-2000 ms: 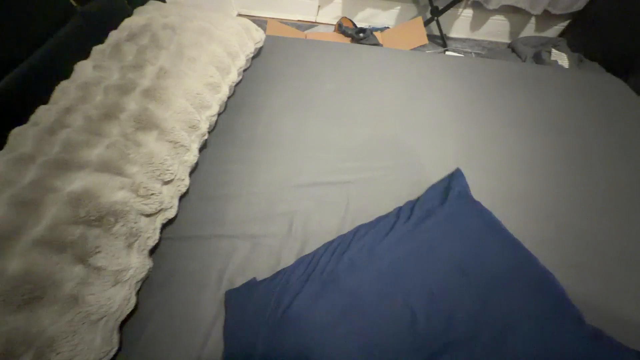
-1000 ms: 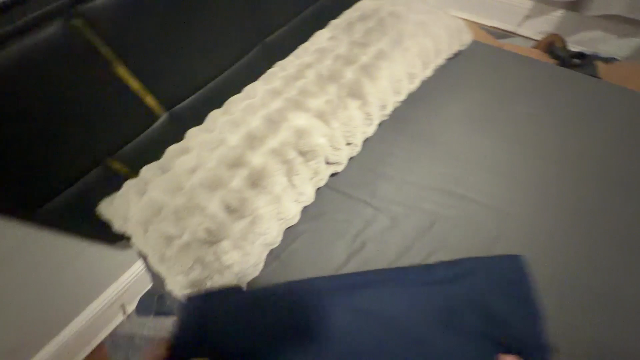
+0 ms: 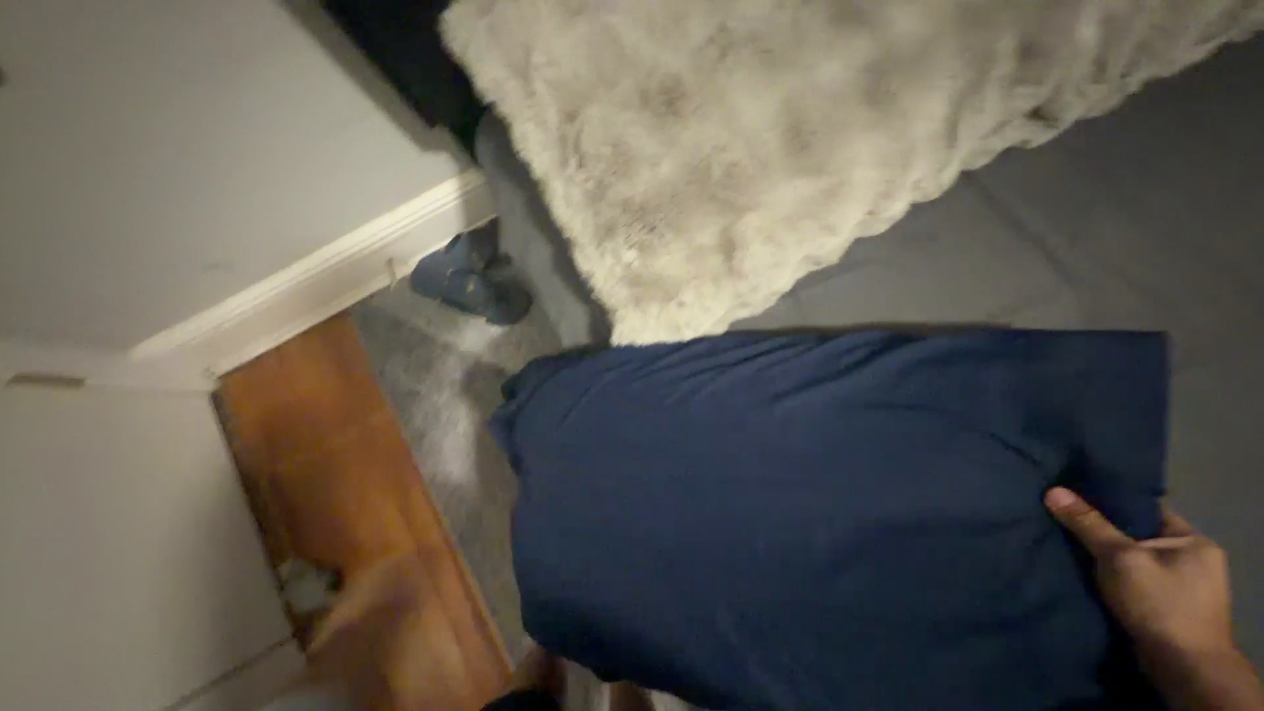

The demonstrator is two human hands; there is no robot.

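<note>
A dark blue pillow or folded cloth [image 3: 790, 494] fills the lower middle of the head view. My right hand [image 3: 1155, 583] grips its right edge, the thumb lying on top and the fingers out of sight underneath. At the bottom, by the lower left corner of the blue cloth, a small part of what looks like my left hand [image 3: 543, 671] shows; its fingers are hidden. Just beyond the blue cloth lies a cream fluffy blanket [image 3: 770, 148] along the bed, over the grey fitted sheet [image 3: 1136, 227].
Past the bed's left corner are a grey carpet [image 3: 434, 395], a dark blue item [image 3: 469, 281] on it, and an orange-brown wooden surface [image 3: 346, 474]. A white baseboard [image 3: 326, 262] runs along the wall [image 3: 197, 148] at the left.
The view has swung far left to the bed's corner. The blue cloth, lying on the sheet two seconds ago, is now held by my right hand, which shows clearly.
</note>
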